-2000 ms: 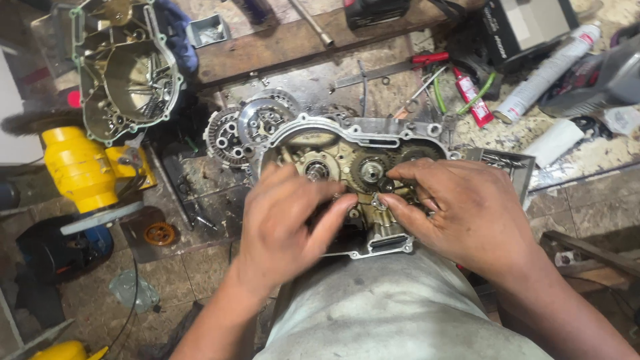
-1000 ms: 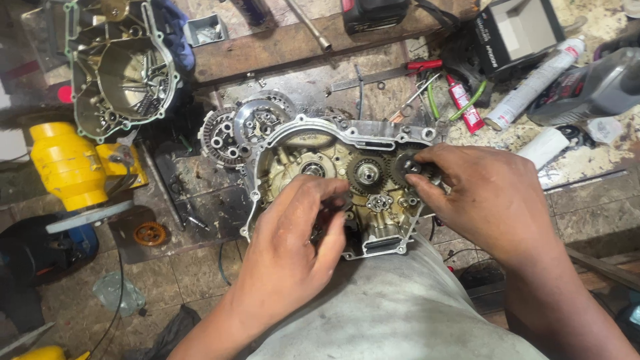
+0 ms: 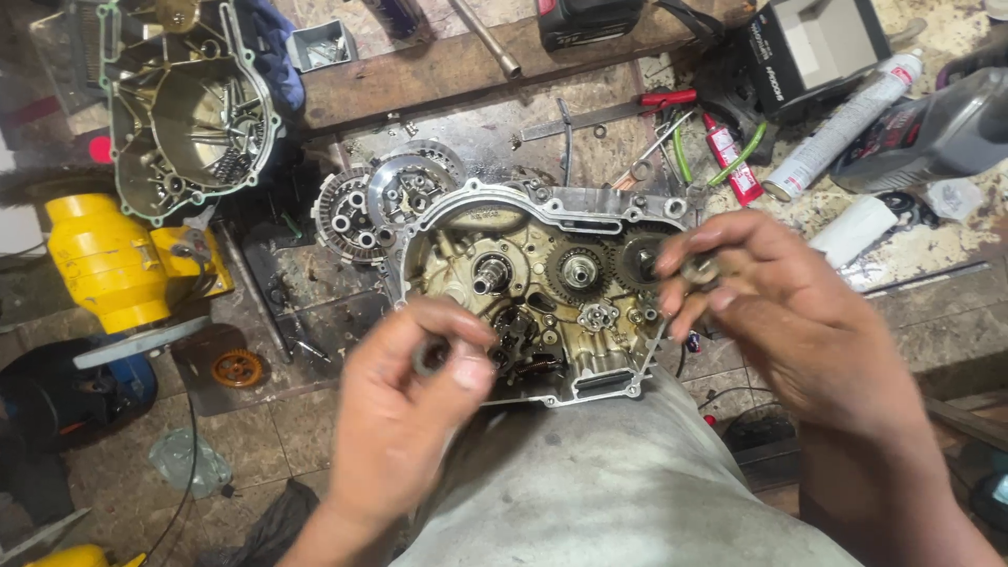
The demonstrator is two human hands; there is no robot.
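An open engine crankcase half (image 3: 543,252) lies at the middle of the head view, its inside facing up. A splined shaft end (image 3: 490,276) stands at its left, a steel gear (image 3: 579,270) near its centre, and another gear (image 3: 638,256) at its right. My left hand (image 3: 417,394) is over the lower left rim, its thumb and fingers around a small metal ring (image 3: 431,354). My right hand (image 3: 780,315) is raised at the right edge of the case and pinches a small round metal part (image 3: 700,270), blurred.
Clutch parts (image 3: 386,197) lie against the case's upper left. A casing cover (image 3: 193,118) full of bolts is at upper left, above a yellow angle grinder (image 3: 110,268). A wooden beam (image 3: 409,79) crosses behind. At right are a red tube (image 3: 731,157), a spray can (image 3: 843,126) and an oil bottle (image 3: 929,130).
My right hand has moved off the right-hand gear and now holds a small round part. My left hand has moved left from the case's middle, and the splined shaft shows more fully.
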